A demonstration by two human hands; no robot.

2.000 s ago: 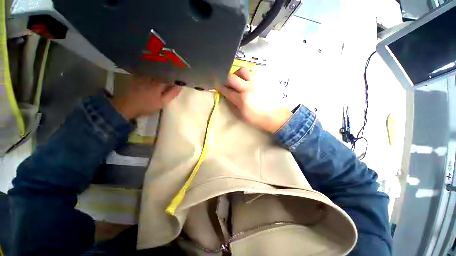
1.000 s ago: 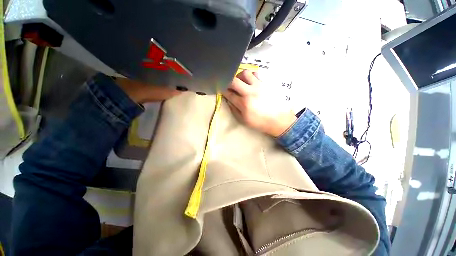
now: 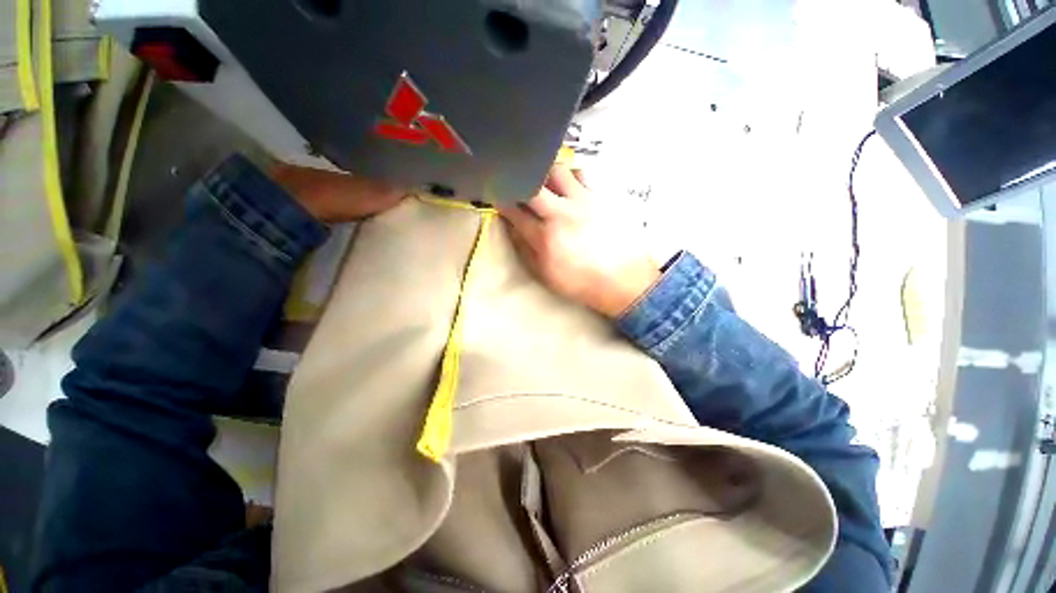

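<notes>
A beige bag body (image 3: 382, 336) hangs from under the sewing machine head (image 3: 382, 104) towards me, its wide opening at the bottom showing a zipper (image 3: 649, 531) inside. Yellow binding tape (image 3: 463, 313) runs down its seam and ends loose. My left hand (image 3: 342, 195) is at the bag's upper left edge, its fingers hidden under the head. My right hand (image 3: 576, 241) lies at the upper right edge, fingertips on the bag end beside the head. A bit of the yellow clamp (image 3: 565, 154) shows behind my right fingers. The needle area is hidden.
Beige pieces with yellow edges (image 3: 58, 174) lie at far left. On the white table (image 3: 741, 174) at right are small dark snips (image 3: 807, 304), a black cable (image 3: 855, 220) and a yellow oval piece (image 3: 911, 304). The control screen (image 3: 984, 116) stands at upper right.
The bag's open end and the tape's loose end have shifted, now lying further left and higher than a second ago. A yellow edge now shows along the bag's top. Both hands stay at the bag end.
</notes>
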